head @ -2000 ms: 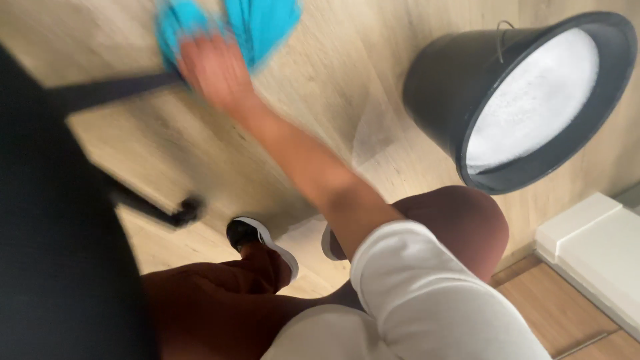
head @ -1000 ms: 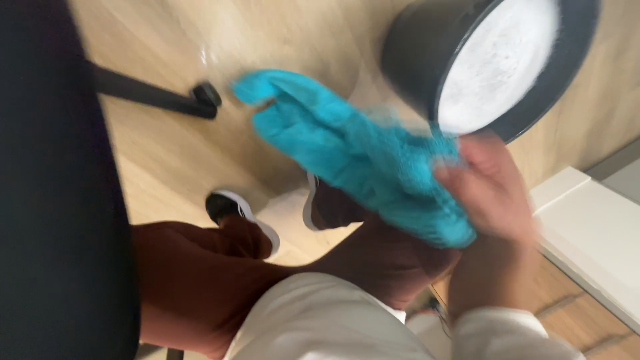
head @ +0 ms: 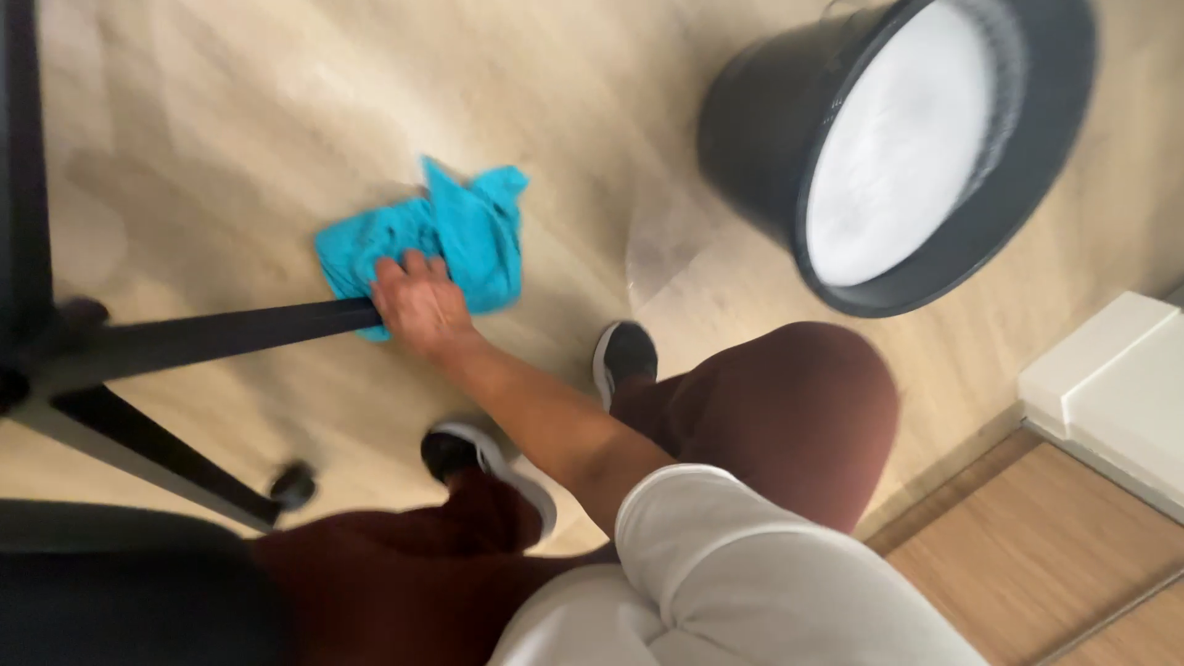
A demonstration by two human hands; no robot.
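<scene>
A turquoise cloth (head: 476, 245) lies bunched around the outer end of a black chair-base leg (head: 231, 338). My right hand (head: 421, 301) grips the cloth there, fingers curled into it, and its palm side is hidden. The arm reaches in from the lower right, with a white sleeve. My left hand is not in view. At the upper right is a dark grey bucket (head: 758, 139) with white, foamy contents (head: 902, 148), its opening turned toward the camera.
Another leg of the chair base, with a caster (head: 294, 486), reaches toward my shoes (head: 627, 356) on the wood-look floor (head: 573, 111). A dark chair part (head: 120, 592) fills the lower left. White trim (head: 1101, 361) and brown wooden boards (head: 1036, 536) border the right.
The cloth, held near the bucket one second ago, has moved left with my right hand to the chair-base leg. More of the base shows, as the view has shifted.
</scene>
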